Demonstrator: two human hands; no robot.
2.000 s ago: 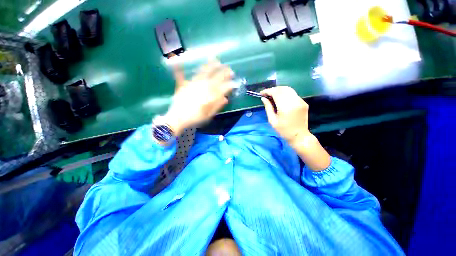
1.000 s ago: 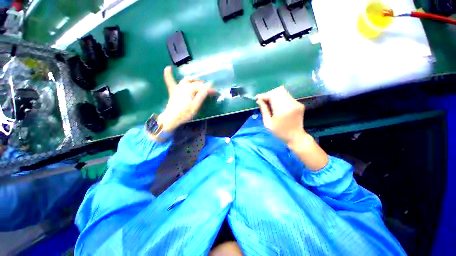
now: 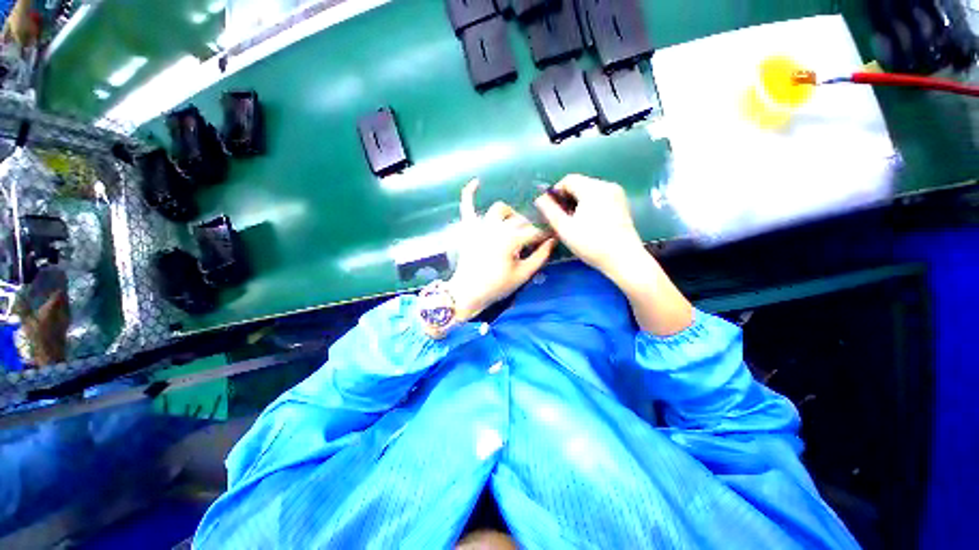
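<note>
My left hand [image 3: 499, 252] is just past the bench's front edge area, its thumb and fingertips brought together close to my right hand; whether it pinches something small cannot be told. My right hand [image 3: 599, 223] is closed on the dark tweezers [image 3: 556, 197], mostly hidden by its fingers. A small dark adhesive piece [image 3: 422, 268] on a pale strip lies on the green mat left of my left hand. A single black plastic cover [image 3: 383, 142] with a narrow slot lies on the mat beyond my left hand.
More black covers [image 3: 564, 100] are grouped beyond my hands. Black housings [image 3: 219, 250] cluster at left beside the grid curtain [image 3: 131, 231]. At right, a white sheet [image 3: 773, 183] bears a yellow pot [image 3: 780, 95] with a red-handled brush [image 3: 912, 81]. A person's hand [image 3: 45, 322] shows behind the curtain.
My left hand has moved right and its fingertips have come up to my right hand. The small dark piece now lies left of my hands. The view has shifted, showing more covers at the top.
</note>
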